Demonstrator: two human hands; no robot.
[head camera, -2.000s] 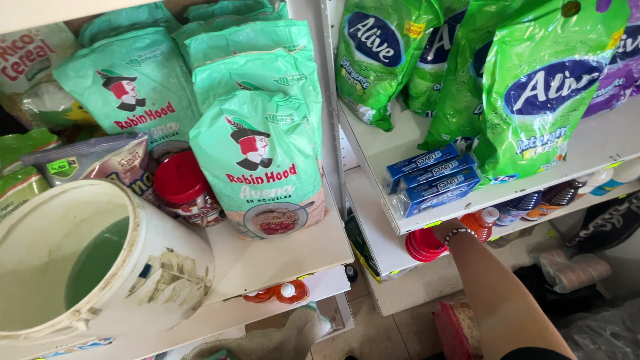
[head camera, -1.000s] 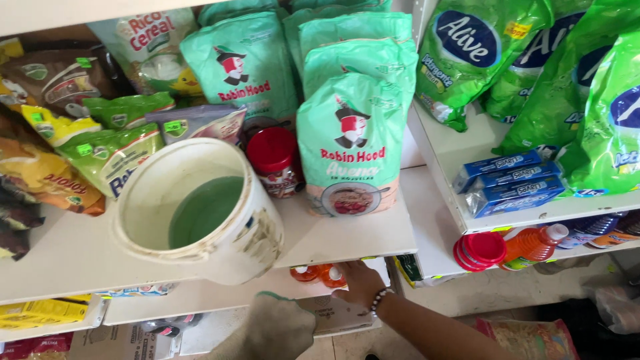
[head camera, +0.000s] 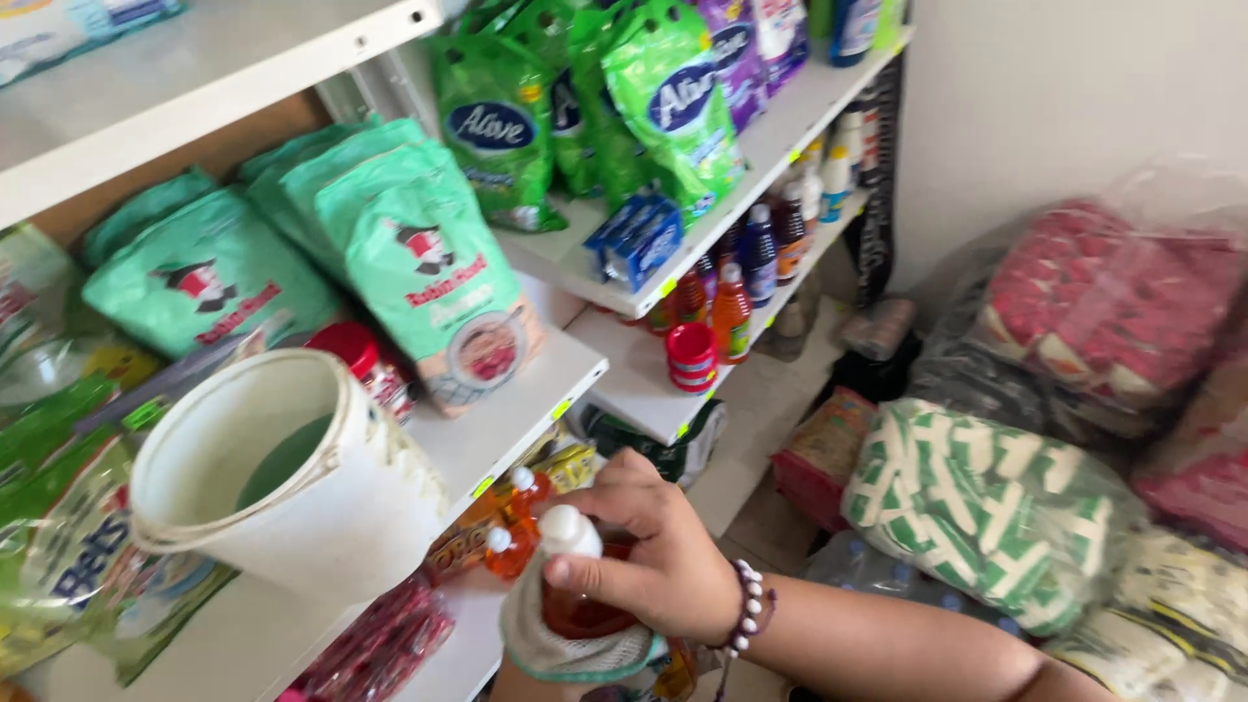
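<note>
A bottle of orange-red liquid with a white cap (head camera: 570, 531) stands tilted between my hands, below the edge of the left shelf. My right hand (head camera: 663, 546), with a beaded bracelet at the wrist, grips its upper part, thumb beside the cap. Around the lower side of the bottle lies a grey knit cloth or glove with a teal edge (head camera: 575, 639); my left hand (head camera: 546, 663) is mostly hidden in or under it. Two orange bottles (head camera: 507, 551) stand just behind, on the lower shelf. A white bucket (head camera: 380, 507) with greenish liquid rests on the shelf above.
Robin Hood oat bags (head camera: 439, 273) and a red-lidded jar (head camera: 361, 361) stand beside the bucket. The right shelves hold Alive detergent bags (head camera: 492, 127), blue boxes (head camera: 634, 239), red tubs (head camera: 691, 356) and bottles. Wrapped packages (head camera: 985, 507) fill the floor at right.
My right hand, at the lower shelf's orange bottles one second ago, now grips a bottle against the grey cloth. Two seconds ago it was by the red tubs. The view has swung right.
</note>
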